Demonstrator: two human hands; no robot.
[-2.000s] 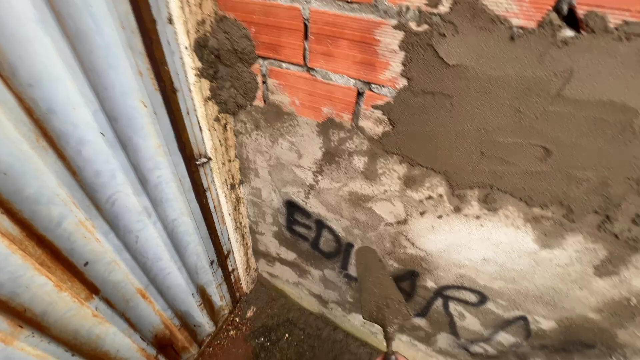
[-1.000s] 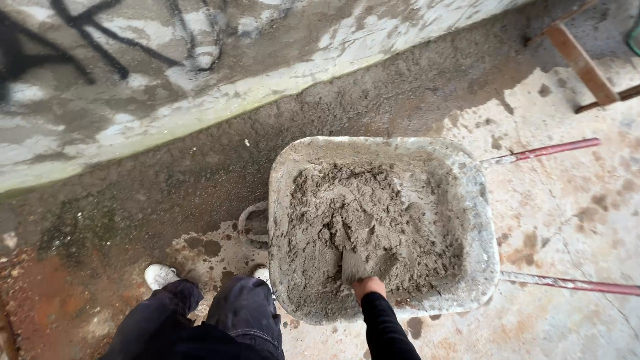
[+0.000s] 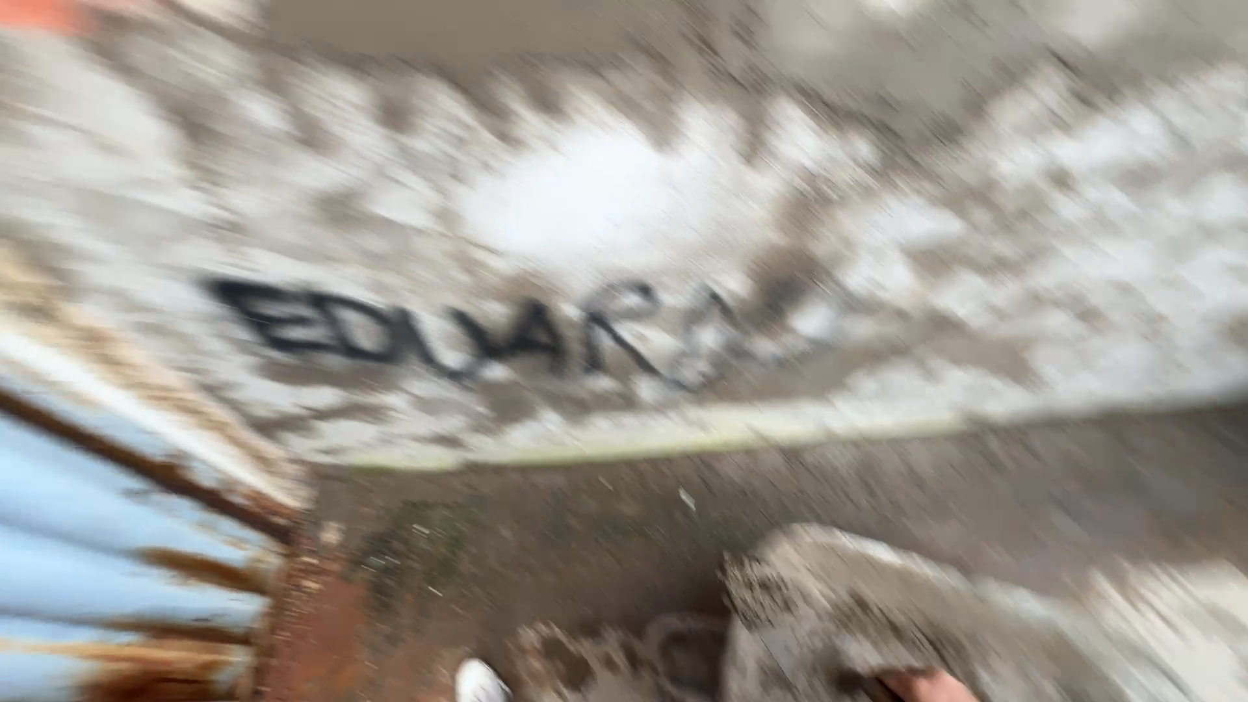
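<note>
My right hand (image 3: 921, 684) shows at the bottom edge, over the mortar-stained wheelbarrow (image 3: 1014, 600), its fingers closed on the dark handle of a trowel (image 3: 860, 682). The view is blurred and the trowel's blade is hard to make out. A dark clump of wet mortar (image 3: 762, 590) shows up and left of the hand, by the tray's left rim. My left hand is out of view. Ahead stands a wall (image 3: 604, 195) of rough, patchy render with black painted writing low down. Smoother grey mortar (image 3: 468, 34) covers part of its top.
A rusty corrugated metal sheet (image 3: 107, 546) stands at the left, meeting the wall at a corner. Damp, dark ground (image 3: 546, 526) runs along the wall's foot. A white shoe (image 3: 480, 681) is at the bottom, left of the wheelbarrow and its round metal loop (image 3: 687, 653).
The view has swung from the wheelbarrow toward the wall and metal sheet. One second ago my right hand held the trowel in the mortar inside the tray; now it shows at the bottom edge.
</note>
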